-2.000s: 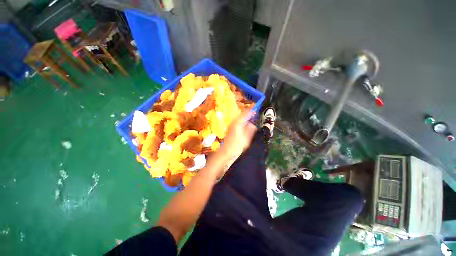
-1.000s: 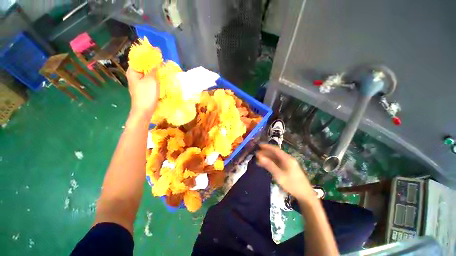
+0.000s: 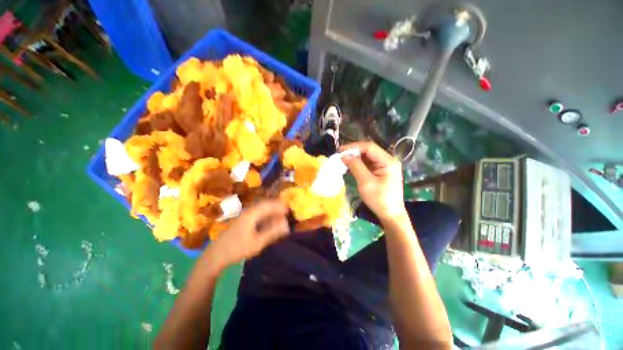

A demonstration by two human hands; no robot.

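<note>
A limp orange-yellow and brown plush skin [image 3: 300,198] hangs over my lap, with a white fabric piece [image 3: 330,175] on it. My right hand [image 3: 380,179] pinches the upper corner of the white piece between thumb and fingers. My left hand [image 3: 251,234] is beside the skin's lower left, slightly blurred, fingers apart and holding nothing that I can see. The blue plastic crate [image 3: 102,183] at the left is piled with more plush skins [image 3: 205,116], several showing white flaps.
The metal filling nozzle [image 3: 425,102] sticks out of the grey machine [image 3: 540,48] towards my lap, with red-tipped valves beside it. A digital scale [image 3: 497,205] is at the right. Stools stand at the upper left. White fluff [image 3: 171,277] lies on the green floor.
The plush skin has moved from above the crate in my left hand to over my lap. My right hand has taken hold of its white piece; my left hand has let go.
</note>
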